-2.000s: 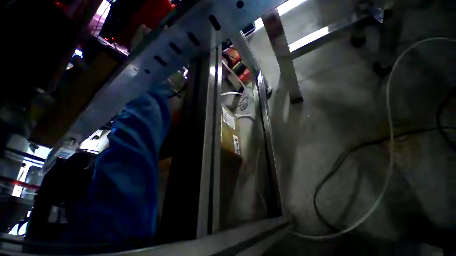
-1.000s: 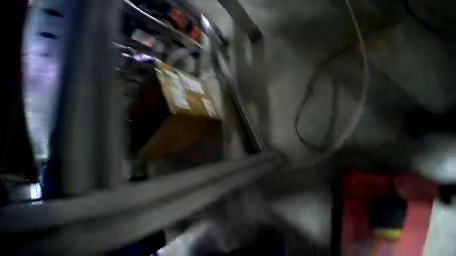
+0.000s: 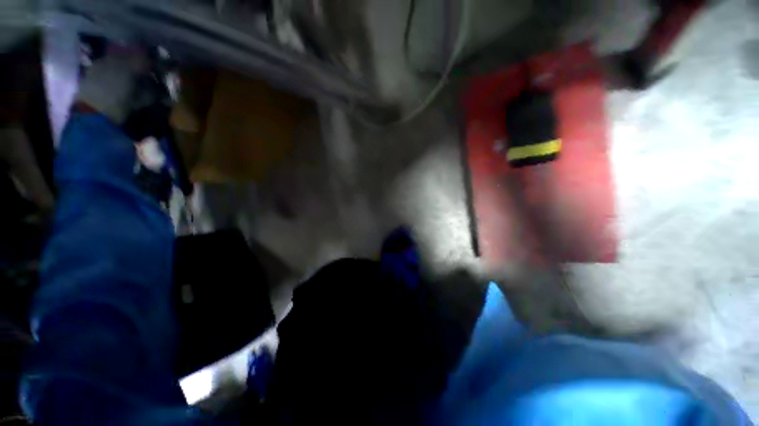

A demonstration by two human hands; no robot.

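Note:
The picture is dark and blurred. My left hand [image 3: 112, 83], in a pale glove at the end of a blue sleeve, is at the upper left by the metal frame. Its fingers are too blurred to tell whether they hold anything. My right hand is not visible; only a blue sleeve shows at the lower right. No work piece can be made out. A red panel [image 3: 574, 191] with a black and yellow item [image 3: 533, 129] on it lies to the right, nearest in front of me.
A metal frame rail [image 3: 275, 62] crosses the upper left. A brown cardboard box [image 3: 241, 125] is below it. A pale cable [image 3: 445, 79] hangs or lies at the top middle. My dark-clad legs [image 3: 358, 333] and a blue shoe [image 3: 401, 254] are at the bottom middle.
The view has swung down and to the right. The rail and box have shifted up and left, the red panel is now fully in view, and my sleeves and left hand show.

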